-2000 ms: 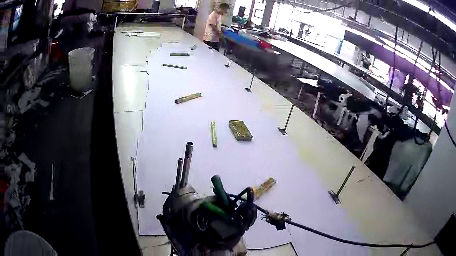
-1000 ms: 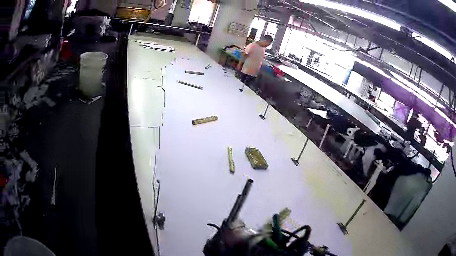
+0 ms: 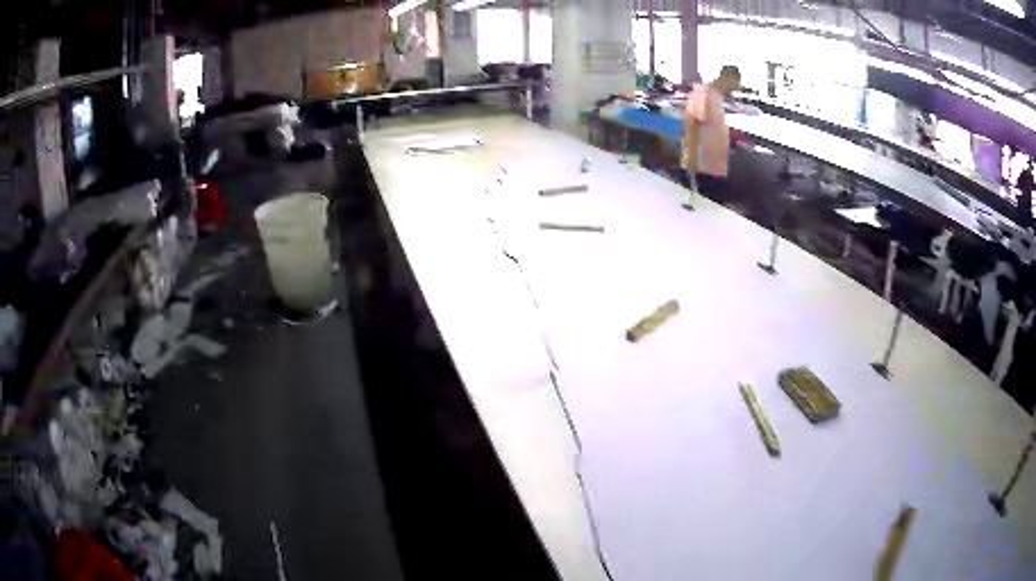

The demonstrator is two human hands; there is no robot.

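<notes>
Neither of my hands is in the picture. The fabric lay under its pale paper marker (image 3: 693,420) runs along the long table, with a thin dark edge on its left side. A block weight (image 3: 809,394) wrapped in gold-brown tape lies on the paper at the right. A slim bar weight (image 3: 759,419) lies just left of it. Another bar weight (image 3: 652,320) lies farther up, and one more (image 3: 895,545) is near the bottom edge. Two thin bars lie farther away. The cutting machine is not in view.
Upright stand weights (image 3: 885,352) line the table's right edge. A white bin (image 3: 298,252) stands in the dark aisle at the left, beside heaped scraps (image 3: 114,454). A person (image 3: 707,131) in a light top stands beyond the table's right side. Another long table is behind.
The view has swung left and up. The table and weights now appear farther right. The cutting machine has dropped out of the picture. The person now shows farther right in the frame.
</notes>
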